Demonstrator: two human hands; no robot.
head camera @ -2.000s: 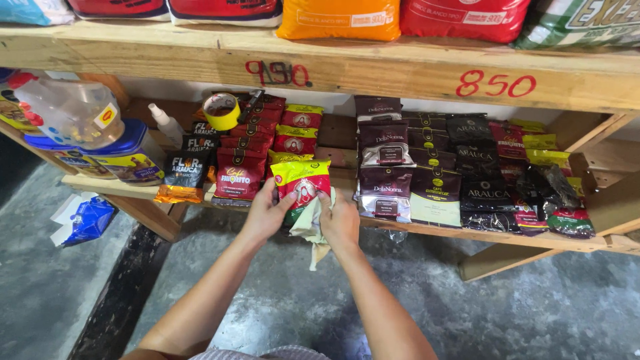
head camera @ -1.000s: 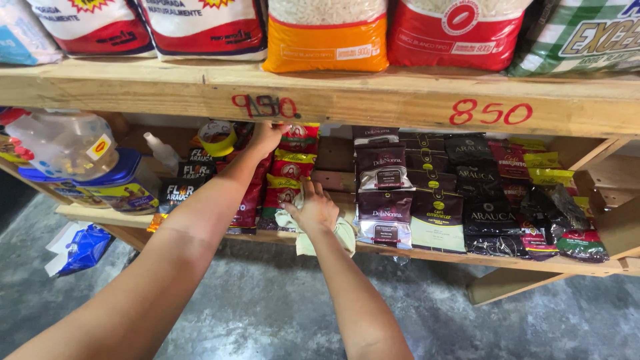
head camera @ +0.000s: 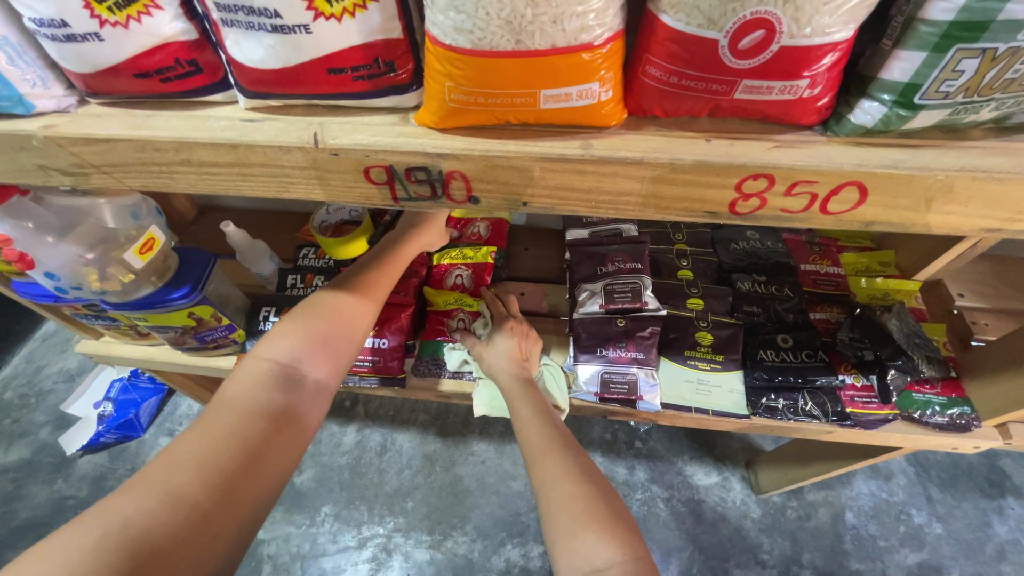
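My left hand [head camera: 428, 230] reaches to the back of the lower wooden shelf, at the rear of a row of red and yellow coffee packets [head camera: 458, 276]; its fingertips are partly hidden behind the upper board. My right hand [head camera: 506, 336] rests over a pale green cloth [head camera: 500, 392] at the shelf's front, its fingers beside the front packet of that row. The cloth lies bunched under the palm and hangs over the shelf edge. Dark red coffee packets [head camera: 380, 344] stand left of the row, partly behind my left forearm.
Bags of rice [head camera: 524, 80] stand on the upper shelf board [head camera: 560, 172]. DellaNonna coffee packets [head camera: 614, 360] and black Arauca packets [head camera: 788, 360] fill the right. At left are a blue-lidded tub [head camera: 192, 312], a squeeze bottle [head camera: 250, 252] and yellow tape [head camera: 342, 232]. A blue packet [head camera: 128, 412] lies below.
Two seconds ago both hands held a red and yellow packet with the cloth in front of the shelf. Since then my left hand has gone to the row's back and my right hand to the shelf's front.
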